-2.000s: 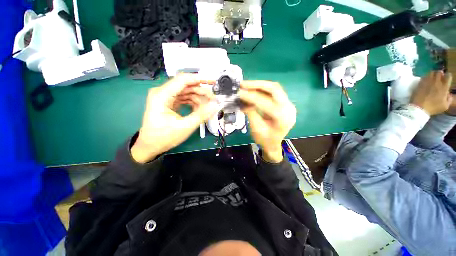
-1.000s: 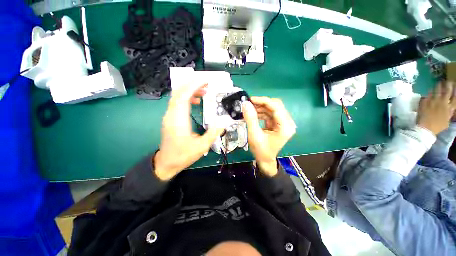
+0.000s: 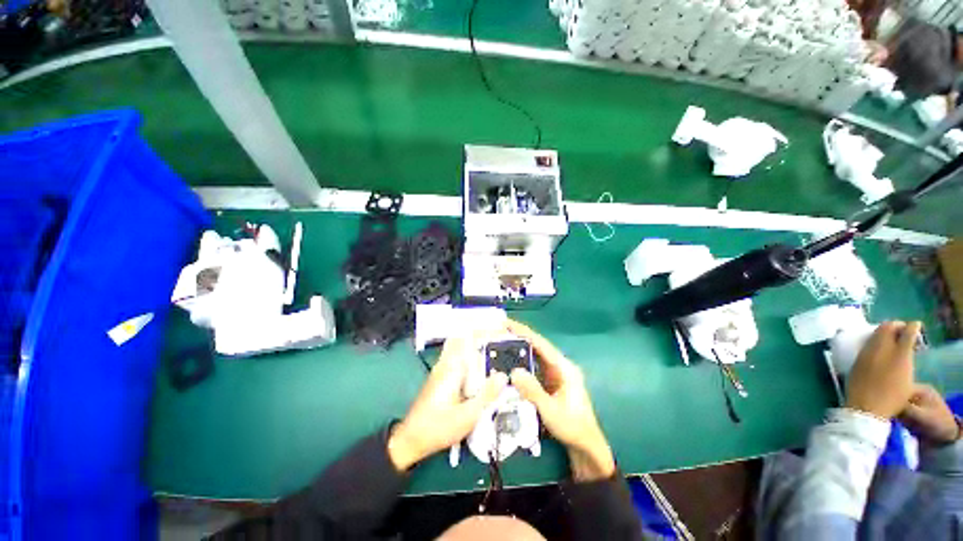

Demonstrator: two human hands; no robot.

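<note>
A white camera housing (image 3: 508,425) lies on the green bench in front of me, with thin dark wire leads (image 3: 495,472) hanging toward me. A black square front plate (image 3: 510,357) sits at its upper part. My left hand (image 3: 446,404) holds the housing and plate from the left. My right hand (image 3: 560,393) holds them from the right. Both thumbs are at the plate's near edge. The fingers behind the housing are partly hidden. The housing's white mounting arm (image 3: 435,323) sticks out at the upper left.
A screw feeder (image 3: 514,217) stands behind the housing. Black plates (image 3: 396,280) lie heaped left of it. A white unit (image 3: 241,291) and blue crate (image 3: 79,306) are further left. A black screwdriver (image 3: 729,283) hangs over another unit (image 3: 727,330) at right. A neighbour's hands (image 3: 885,372) work far right.
The view has tilted up, showing the belt and crate. The black plate was tilted in my right hand's fingers; it is now squared on the housing, with both hands closed around it.
</note>
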